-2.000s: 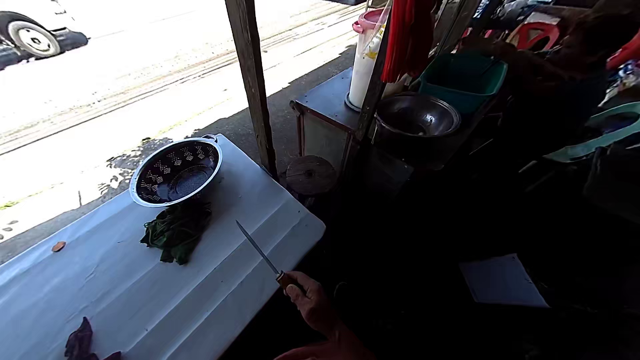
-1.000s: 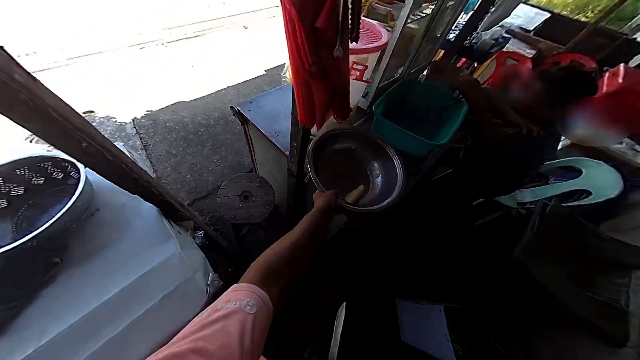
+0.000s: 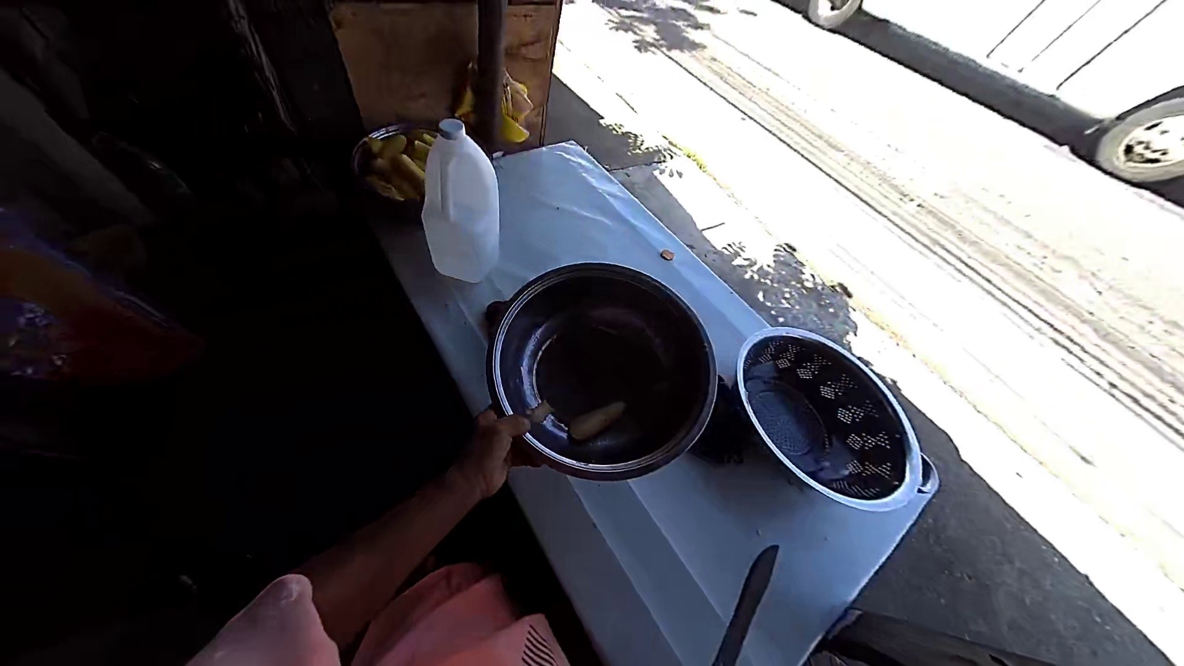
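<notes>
My left hand (image 3: 492,451) grips the rim of a round metal bowl (image 3: 629,324) above the table. Inside the bowl lies a pale, elongated peeled piece (image 3: 597,421), with a smaller bit by the rim near my thumb. A knife blade (image 3: 751,592) points up from the bottom edge, over the table; its handle and my right hand are out of view. To the bowl's right a metal colander (image 3: 823,418) stands on the table, and something dark is partly hidden between the two.
The table (image 3: 555,208) has a pale cover. A translucent plastic jug (image 3: 462,217) stands beyond the bowl, beside another bowl with yellowish peeled pieces (image 3: 402,171). A wooden post (image 3: 490,69) rises behind. At right are the street and a vehicle (image 3: 1091,65).
The metal bowl my left hand held near the green tub one second ago is now over the table. The view has swung strongly to the left.
</notes>
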